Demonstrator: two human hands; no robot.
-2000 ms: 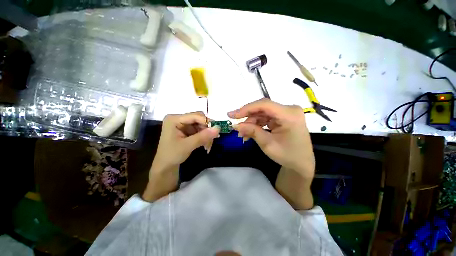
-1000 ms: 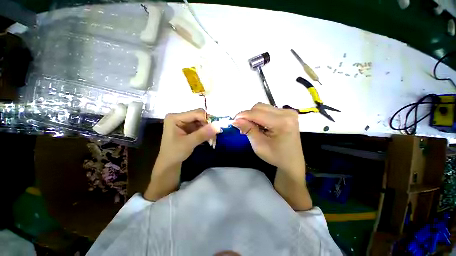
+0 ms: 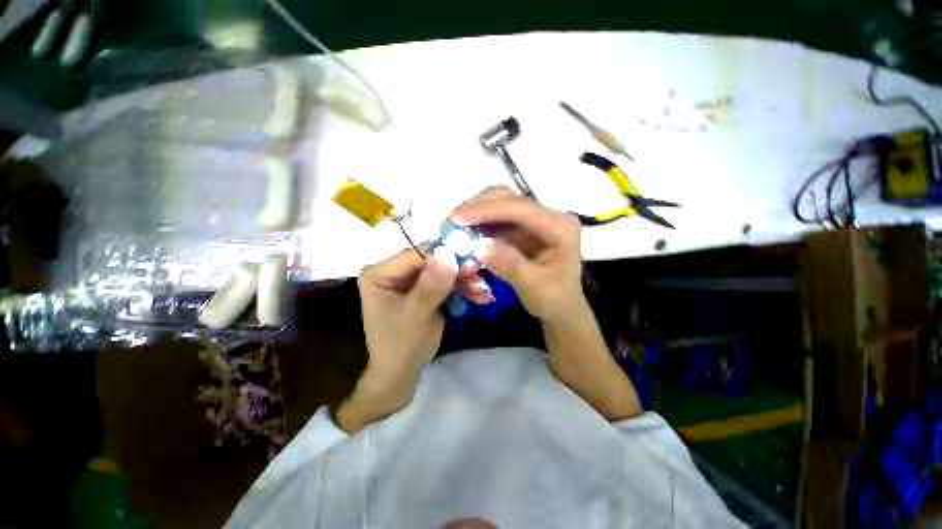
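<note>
The circuit board (image 3: 462, 244) is between the fingertips of both hands at the bench's front edge, with a bright bluish-white light glaring on it. My left hand (image 3: 405, 300) pinches its left side. My right hand (image 3: 532, 248) holds its right side, fingers curled over it. Fingers and glare hide most of the board. A thin lead wire runs from the board up left to the yellow-wrapped cell (image 3: 364, 204), which lies tilted over the white bench.
A mallet (image 3: 501, 135), a slim pointed tool (image 3: 596, 131) and yellow-black pliers (image 3: 627, 193) lie beyond my right hand. A clear blister tray (image 3: 124, 258) with white housings (image 3: 272, 290) is left. The soldering station (image 3: 906, 167) and cardboard bins (image 3: 835, 300) are right.
The view has shifted. The board has turned between my fingers and its light now glares brightly. The yellow cell has swung left and lies more slanted.
</note>
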